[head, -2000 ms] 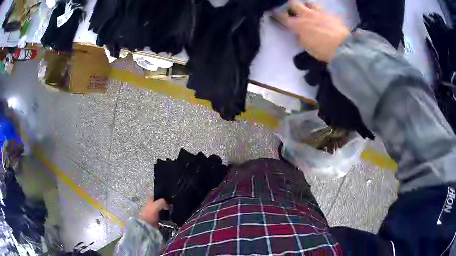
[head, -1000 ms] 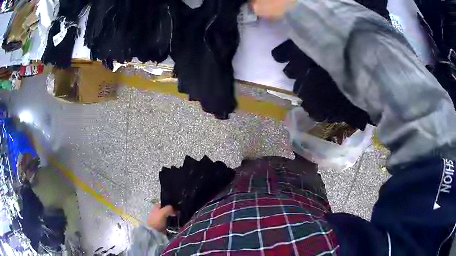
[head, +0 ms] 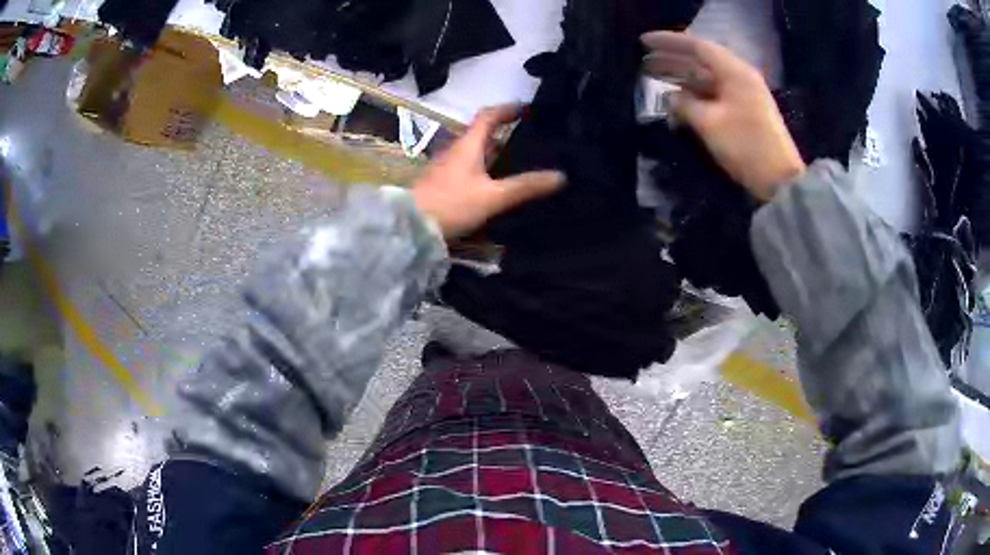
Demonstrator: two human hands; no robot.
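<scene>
A large black garment-piece bundle hangs over the table's near edge in front of me, its fanned lower end above the floor. My left hand is at the bundle's left side, thumb and fingers spread and not closed round the cloth. My right hand is over the bundle's upper right, fingers apart. A small white piece, possibly a tag, shows beside its fingers. More black cloth hangs below my right hand. Whether the hands press on the cloth cannot be told.
Other black bundles lie on the white table at the upper left and far right. A cardboard box stands on the floor at upper left. A clear plastic bag shows partly below the cloth. A yellow line crosses the speckled floor.
My left hand has risen from beside the apron to the large bundle; the small stepped-edge black stack it held no longer shows separately. The large bundle now hangs nearer me. My right hand has opened.
</scene>
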